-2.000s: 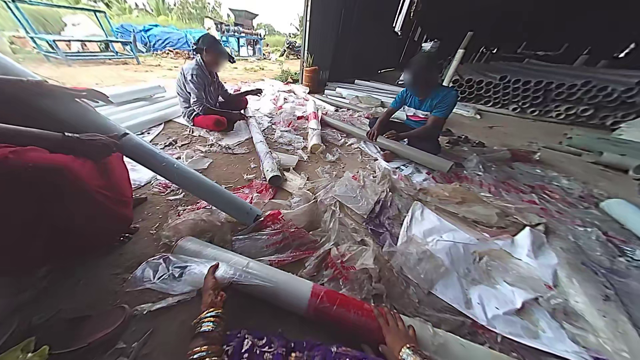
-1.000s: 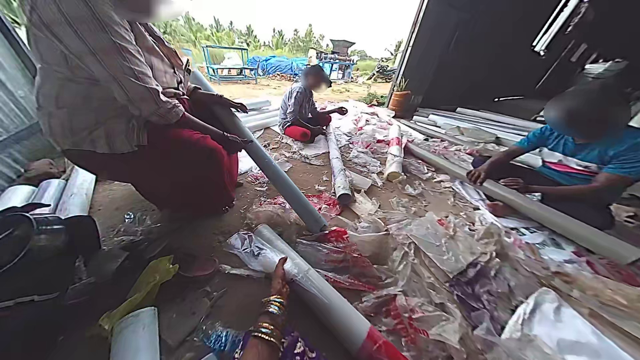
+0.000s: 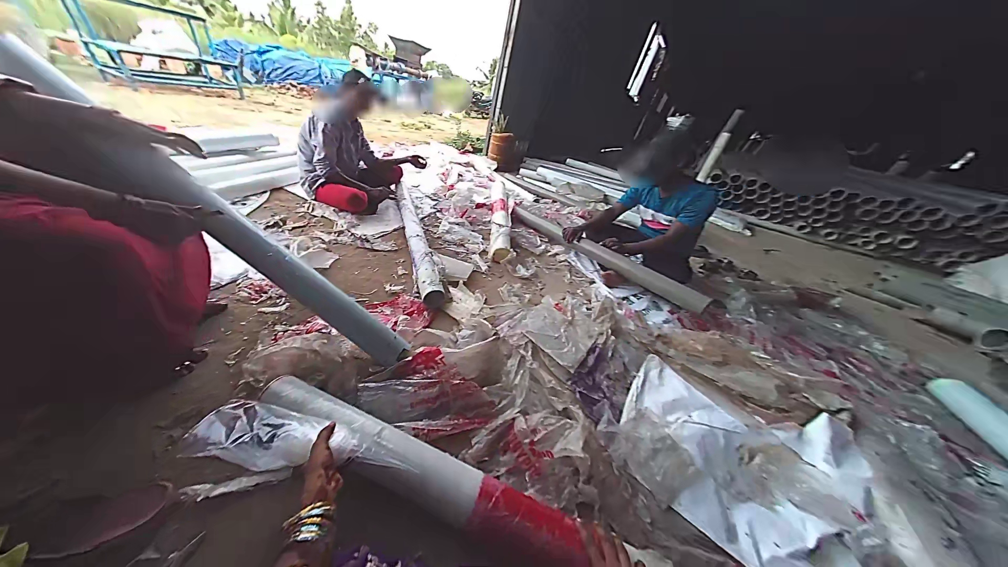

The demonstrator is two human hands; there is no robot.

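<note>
A thick grey pipe (image 3: 417,465) in clear plastic film with a red printed band (image 3: 524,516) slants across the bottom middle. Against its near side, close to the far-left end, rests my left hand (image 3: 321,466), with bangles at the wrist; loose clear film (image 3: 256,433) bunches just beside it. My right hand (image 3: 605,547) lies on the pipe by the red band, mostly cut off by the bottom edge. Whether either hand grips the pipe or only touches it cannot be told.
At left, a person in red (image 3: 94,291) holds a slanting grey pipe (image 3: 315,291). Two people sit behind, one by a wrapped pipe (image 3: 421,252), one holding a long pipe (image 3: 630,268). Crumpled plastic film (image 3: 551,339) and white sheeting (image 3: 709,457) cover the ground. Stacked pipes (image 3: 866,209) lie at right.
The view swung left, then back right. My right hand, out of view one second ago, shows again at the bottom edge. My left hand remains at the wrapped pipe.
</note>
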